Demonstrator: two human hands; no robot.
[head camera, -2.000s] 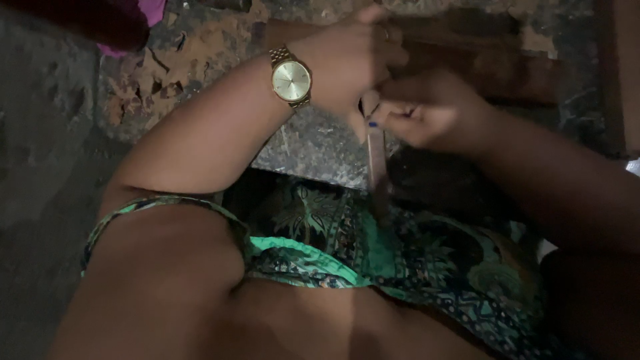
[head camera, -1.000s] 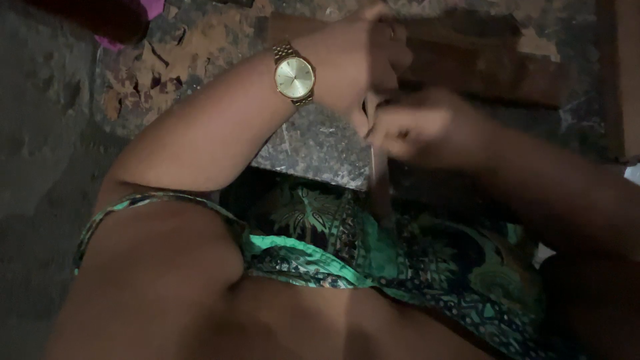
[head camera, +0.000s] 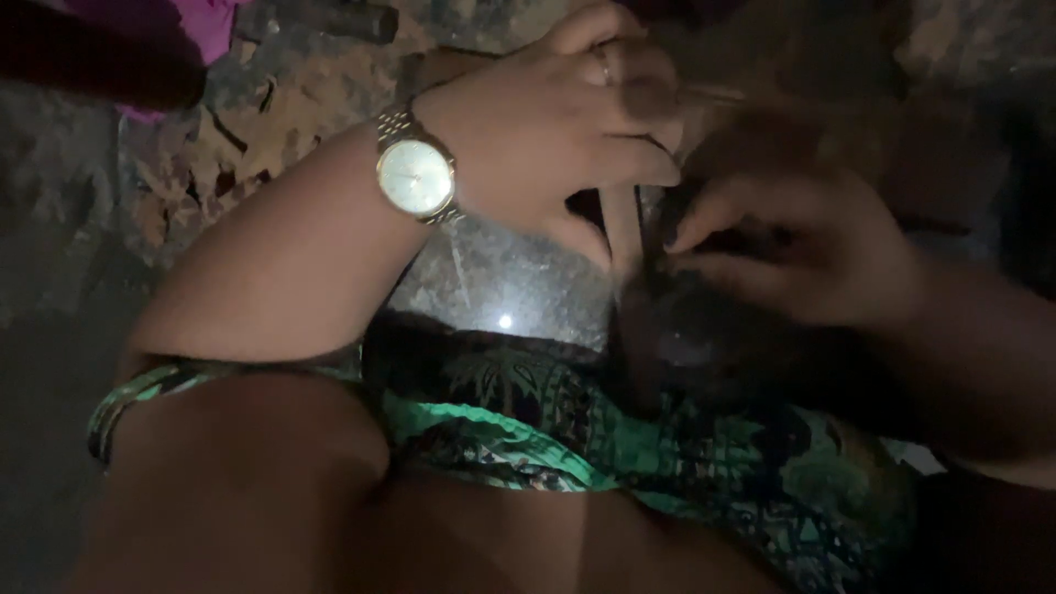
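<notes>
My left hand (head camera: 569, 124), with a gold-coloured watch (head camera: 416, 176) on its wrist and a ring on a finger, is closed around a narrow flat strip (head camera: 624, 227). The strip's material is unclear; it runs from beneath my fingers down toward my patterned green and black garment (head camera: 511, 388). Just right of the strip is my blurred right hand (head camera: 800, 239), its thumb and forefinger close together. Shadow and blur hide whether anything lies between those fingertips. A thin, blurred rod-like thing (head camera: 709, 96) sticks out to the right of my left hand.
A worn, dark slab (head camera: 528, 289) lies under my hands and reflects a bright spot. Brown flakes or scraps (head camera: 239, 148) are scattered at the upper left. Beyond them are a short dark cylindrical piece (head camera: 355, 21) and pink-purple cloth (head camera: 206, 29).
My right hand has moved right, away from my left hand, and a gap now shows between them. My left hand remains at the strip.
</notes>
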